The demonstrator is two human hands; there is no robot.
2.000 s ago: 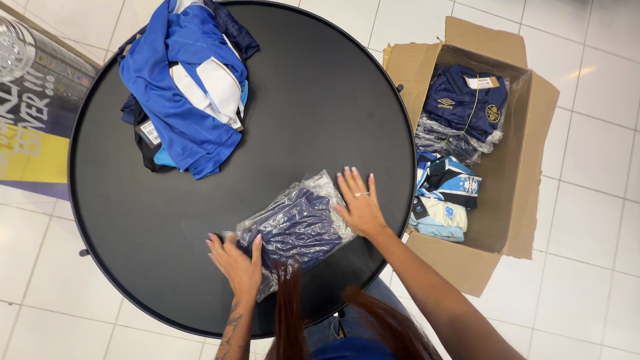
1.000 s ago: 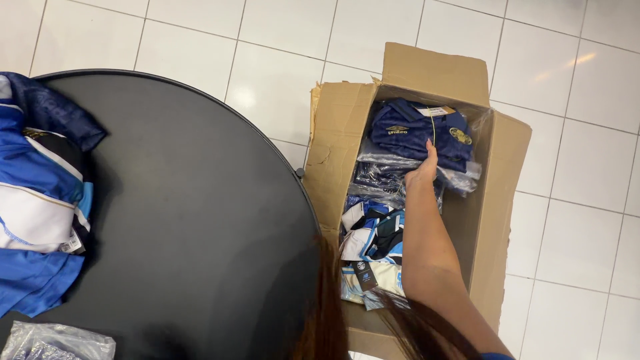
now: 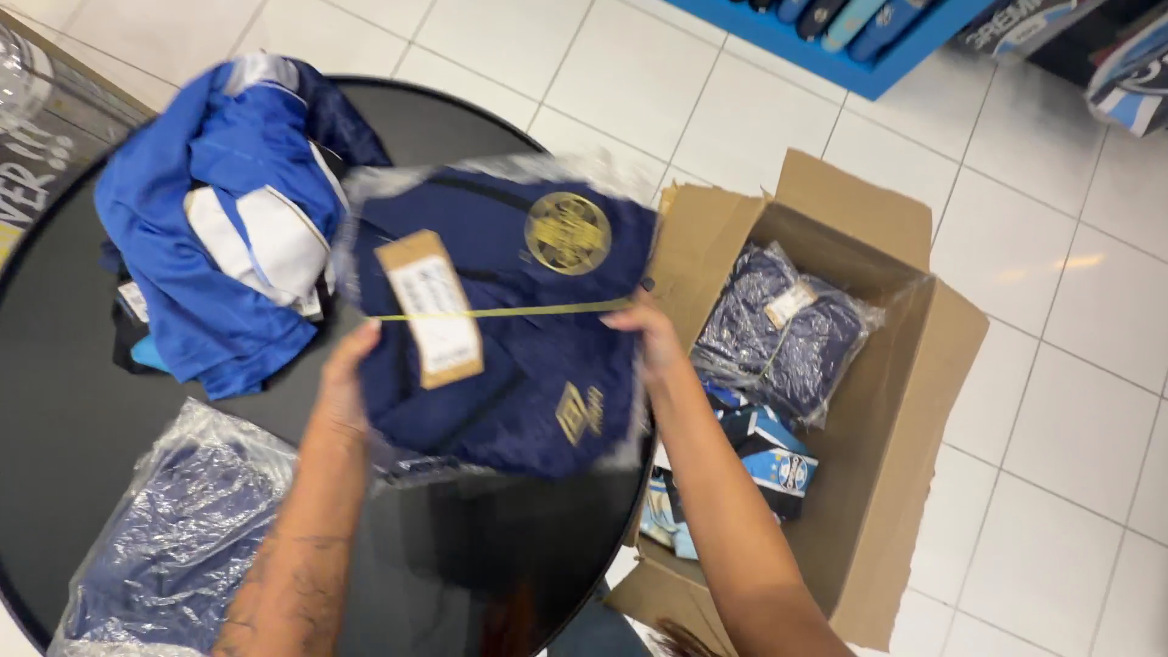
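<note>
Both my hands hold a folded navy garment in clear plastic (image 3: 511, 383) above the black round table (image 3: 411, 566). My left hand (image 3: 351, 370) grips its left edge, my right hand (image 3: 650, 333) its right edge. A gold crest, a gold logo and a tan and white hang tag show on it. Another plastic-wrapped navy garment (image 3: 182, 538) lies at the table's lower left, partly behind my left forearm. A pile of blue, white and black garments (image 3: 246, 210) rests at the upper left of the table.
Right of the table, an open cardboard box (image 3: 876, 438) stands on the tiled floor, holding a wrapped navy garment (image 3: 785, 319) and blue, black and white garments (image 3: 766, 456). A blue shelf (image 3: 776, 36) is at the top. A printed panel stands at the far left.
A second ago my right hand was in the box on the navy garment with the tag; that garment is now held over the table in both hands. Another wrapped navy garment is exposed in the box.
</note>
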